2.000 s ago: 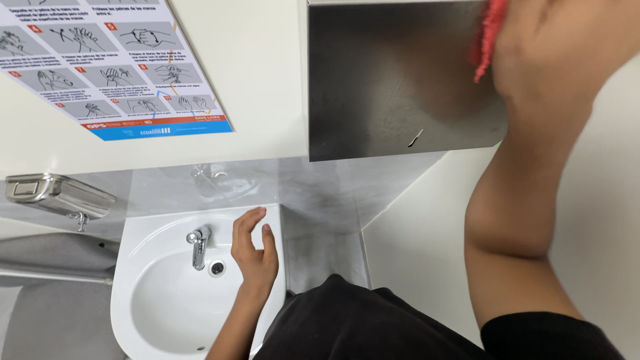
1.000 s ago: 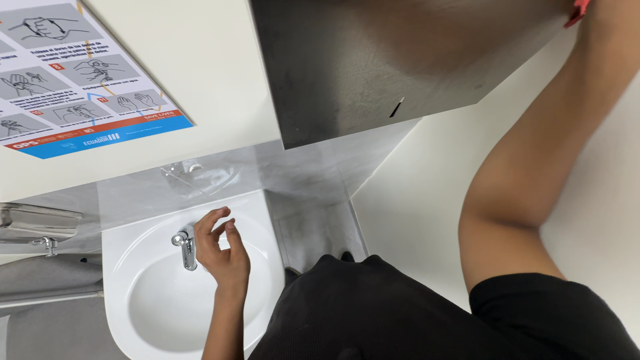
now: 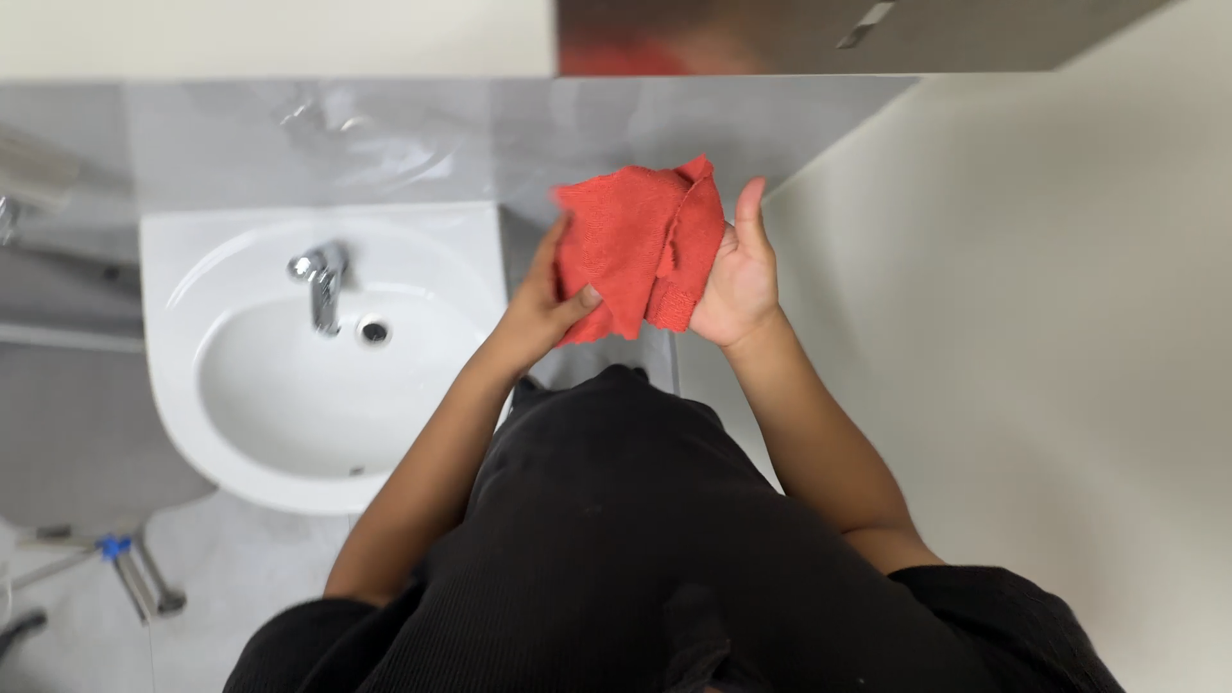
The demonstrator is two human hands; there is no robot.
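Note:
A red cloth (image 3: 626,241), folded and creased, is spread between my two hands in front of my body. My left hand (image 3: 549,303) grips its left side, with the thumb on top and the fingers partly behind it. My right hand (image 3: 739,274) lies against the cloth's right edge, palm up and thumb raised; its fingers are hidden behind the cloth, so its hold is unclear. Left of the hands is a white washbasin (image 3: 178,385) with a chrome faucet (image 3: 325,289).
Above the hands, a brushed metal panel (image 3: 770,38) juts from the wall. A pale wall (image 3: 1011,289) rises on the right. At the far left are a blurred metal fixture (image 3: 38,168) and, on the floor, metal legs with a blue part (image 3: 114,547).
My right hand has come down from the metal panel with the red cloth. My left hand, earlier empty above the basin, has moved right and taken hold of the cloth. The view has tilted downward.

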